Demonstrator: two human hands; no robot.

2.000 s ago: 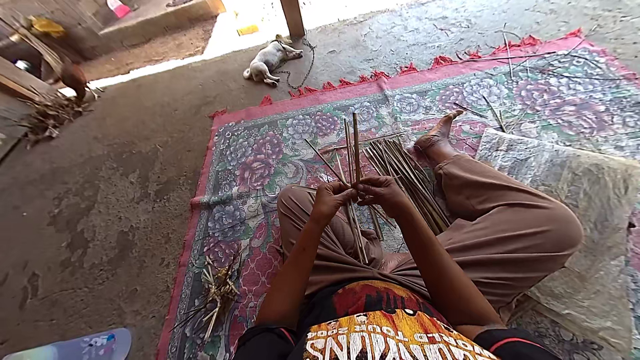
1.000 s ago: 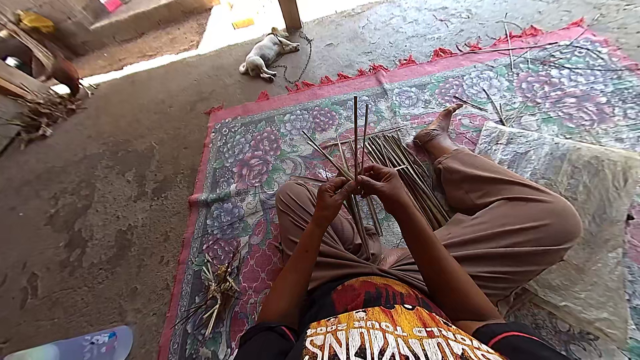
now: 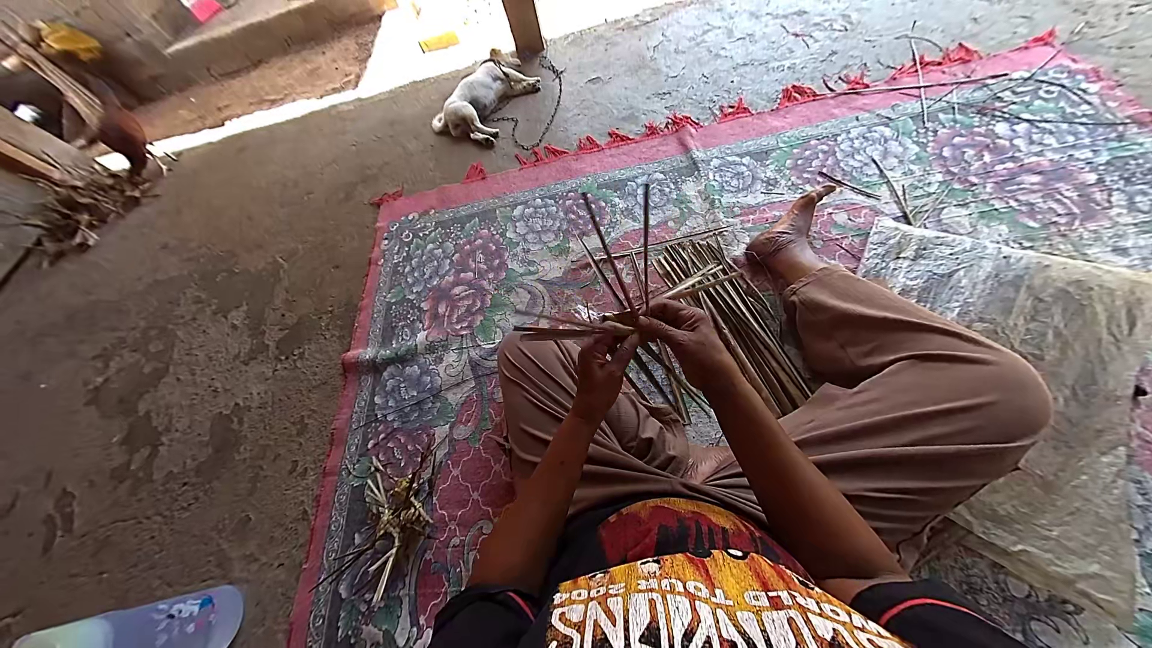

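Several thin dry plant strips (image 3: 615,261) cross one another between my hands and fan out upward, left and down. My left hand (image 3: 605,362) pinches them where they cross, above my bent leg. Close beside it, almost touching, my right hand (image 3: 688,340) grips the same crossing from the right. A bundle of longer dry strips (image 3: 747,328) lies on the floral carpet beyond my right hand, beside my foot. The fingertips partly hide the crossing point.
The red-edged floral carpet (image 3: 454,306) lies on a concrete floor. Strip scraps (image 3: 396,522) lie at its left side, a translucent plastic sheet (image 3: 1071,351) at the right. A chained small dog (image 3: 481,97) lies past the fringe, near a post (image 3: 523,27). More dry scraps (image 3: 85,202) are at the far left.
The strips between my hands, mostly upright earlier, now spread wider, with some pointing left and some right. My hands stay close together in about the same place.
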